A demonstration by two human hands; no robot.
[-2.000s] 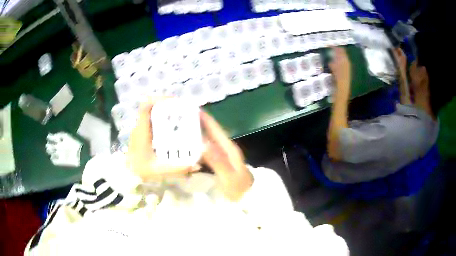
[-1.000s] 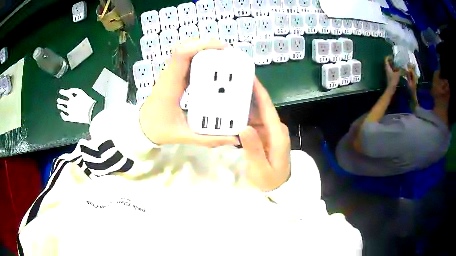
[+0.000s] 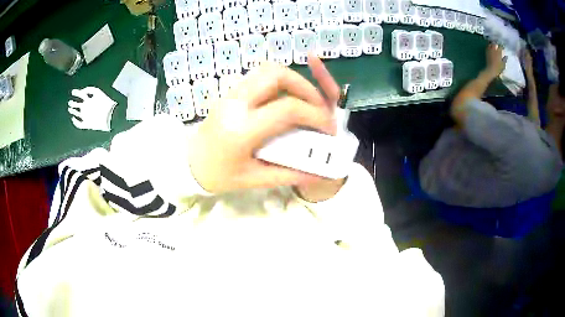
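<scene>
A white travel plug adapter (image 3: 310, 151) is held tilted in front of my chest. Its narrow side with port slots shows, and a dark metal pin sticks up at its far right. My left hand (image 3: 248, 136) is shut on it from the left, fingers curled over the top. My right hand (image 3: 321, 189) is mostly hidden behind and under the adapter; its palm shows against the lower edge. A raised finger is blurred above. Rows of white adapters (image 3: 254, 49) stand socket face up on the green bench (image 3: 56, 148), partly hidden by my left hand.
Two small groups of adapters (image 3: 427, 75) stand at the right. At the left lie a white glove (image 3: 91, 109), a clear bottle (image 3: 61, 56) and pale cards (image 3: 137, 90). A neighbouring worker (image 3: 495, 155) sits at the right, one arm over the bench.
The adapter has turned from socket face toward me to a tilted side view, and it sits slightly further right. My left hand has moved over it. The neighbour's arms have shifted.
</scene>
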